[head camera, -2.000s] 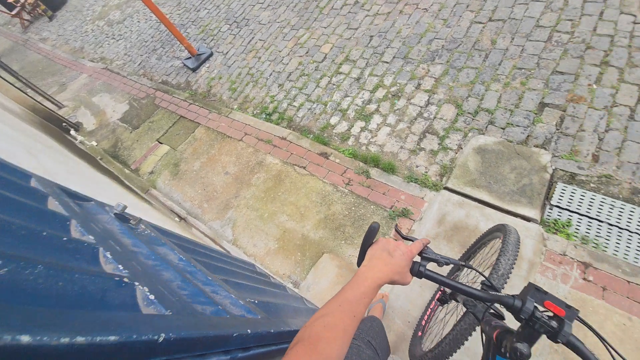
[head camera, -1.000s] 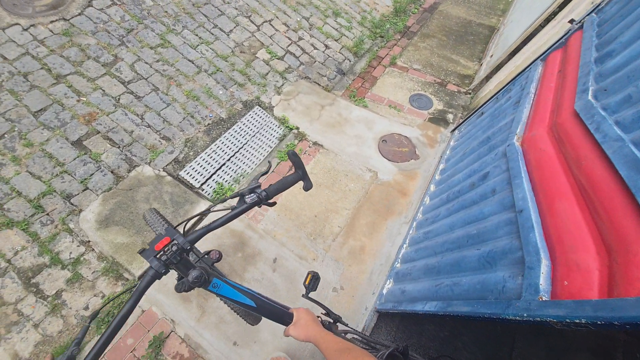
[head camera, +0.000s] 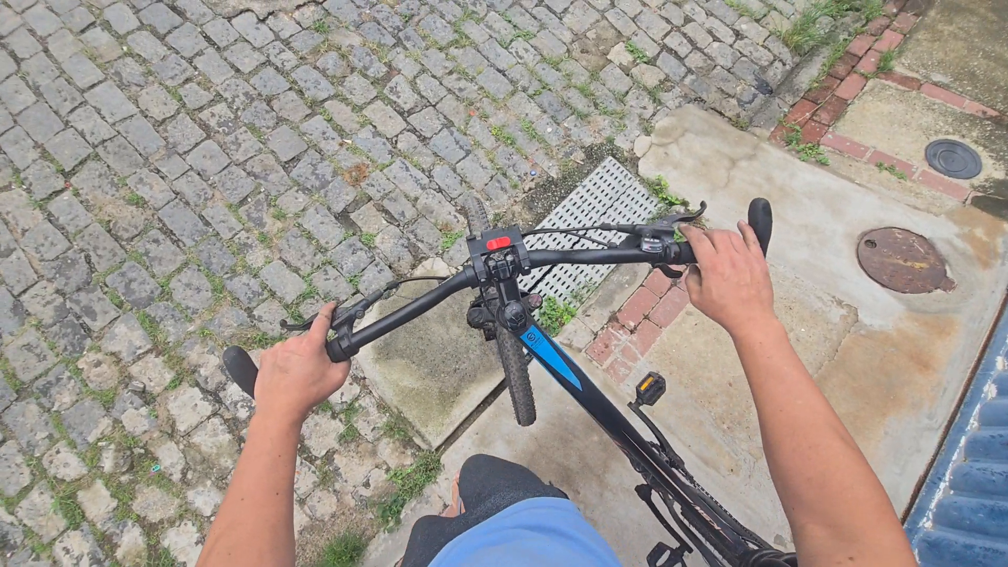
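My left hand (head camera: 299, 370) grips the left handlebar grip of a bicycle, one finger stretched toward the brake lever (head camera: 335, 315). On the other side my right hand (head camera: 728, 272) is closed around the right grip, beside its brake lever and shifter. Between them runs the black handlebar (head camera: 417, 311), with a black mount bearing a red button (head camera: 498, 243) at its centre. The black frame with a blue patch (head camera: 551, 358) slants down to the right. Below the bar shows the knobby front tyre (head camera: 516, 378). A pedal with an orange reflector (head camera: 650, 388) sticks out beside the frame.
Cobblestone paving (head camera: 236, 157) fills the left and top. A perforated drain grate (head camera: 598, 213) lies beyond the bar. The concrete ramp (head camera: 709, 157) holds a rusty round cover (head camera: 902, 260); a smaller dark cover (head camera: 953, 159) lies farther off. Blue corrugated metal (head camera: 965, 480) stands at lower right.
Both hands are now on the handlebar grips; one second ago the only visible hand was on the bicycle frame. The view has swung strongly since the earliest frame.
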